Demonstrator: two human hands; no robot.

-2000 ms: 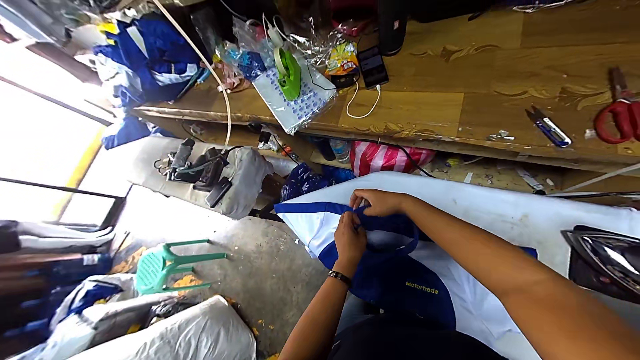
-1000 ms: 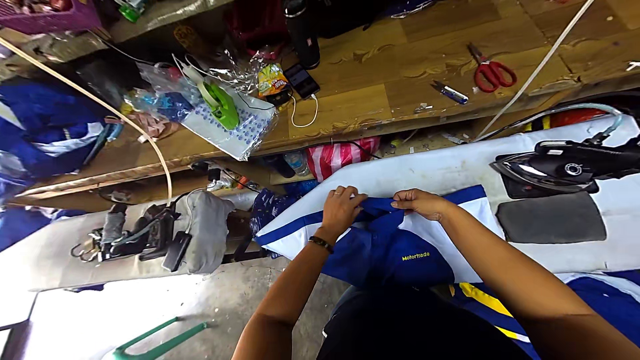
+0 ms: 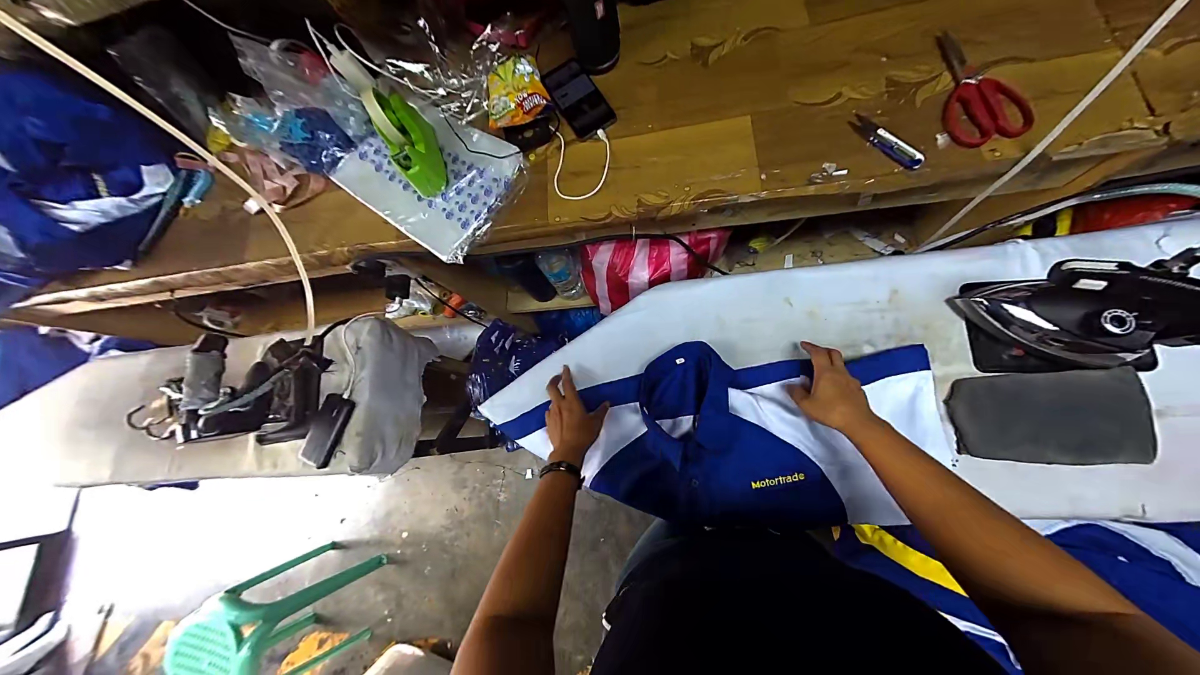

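A blue and white collared shirt lies spread on a white-covered ironing board, its collar toward the middle and its lower front over the near edge. My left hand rests palm down on the shirt's left shoulder, fingers spread. On the right shoulder my right hand lies flat, fingers apart. To the right, a black steam iron stands on a dark rest, with a grey pad just below it.
Behind the board runs a wooden table with red-handled scissors, thread snips, a phone and a green tape dispenser. A green plastic stool is at lower left. More blue and white garments hang at lower right.
Both hands have moved apart from the collar toward the two shoulders and let go of the cloth. The shirt, bunched before, now lies flatter with its collar opened out.
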